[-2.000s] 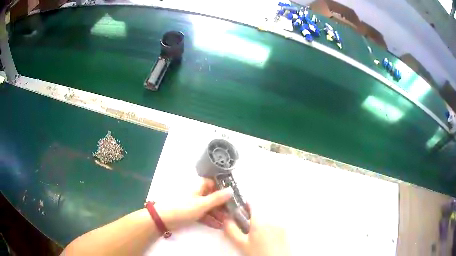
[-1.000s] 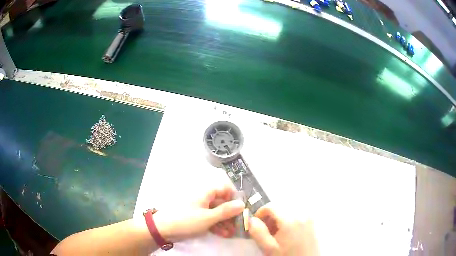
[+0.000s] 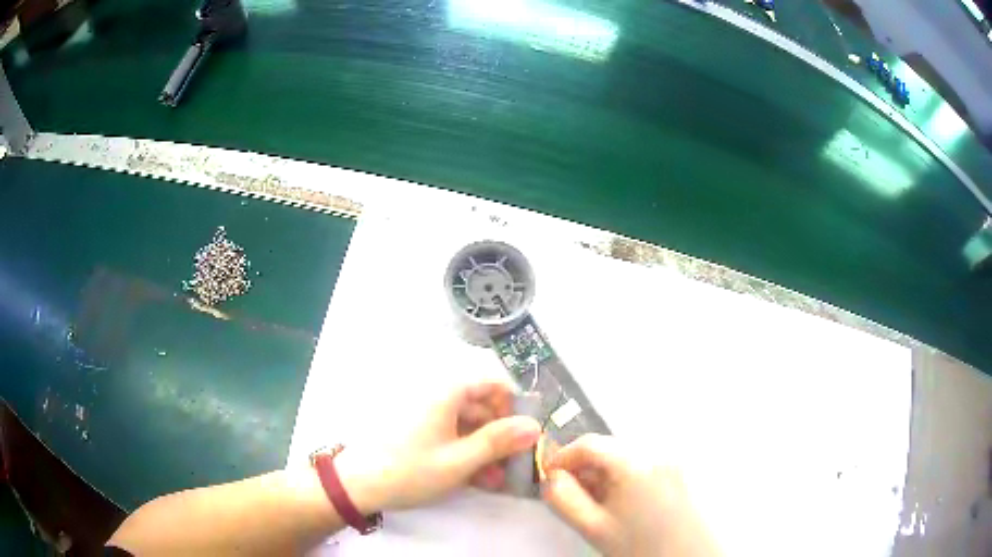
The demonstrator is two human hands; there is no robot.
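A grey handheld fan body [image 3: 490, 285] lies on the white work mat [image 3: 751, 435], its round spoked head away from me and its open handle towards me. A green circuit board [image 3: 525, 347] sits below the head, with thin wires running down from it. A small white piece [image 3: 566, 412] lies in the handle trough. My left hand [image 3: 479, 441] holds a grey cylindrical battery [image 3: 522, 444] beside the handle. My right hand [image 3: 609, 490] pinches a small pale orange strip [image 3: 543, 455] at the battery's side. The handle's near end is hidden by my right hand.
Another grey fan unit [image 3: 187, 72] lies on the green conveyor belt [image 3: 435, 120] at the upper left, its head cut by the frame edge. A heap of tiny screws [image 3: 220, 270] sits on the green bench at left. Blue pieces [image 3: 889, 78] lie at the far upper right.
The fan body now lies on the mat, and the battery is out beside the handle. The pale strip stands out between my hands. The belt's fan unit has shifted to the upper left.
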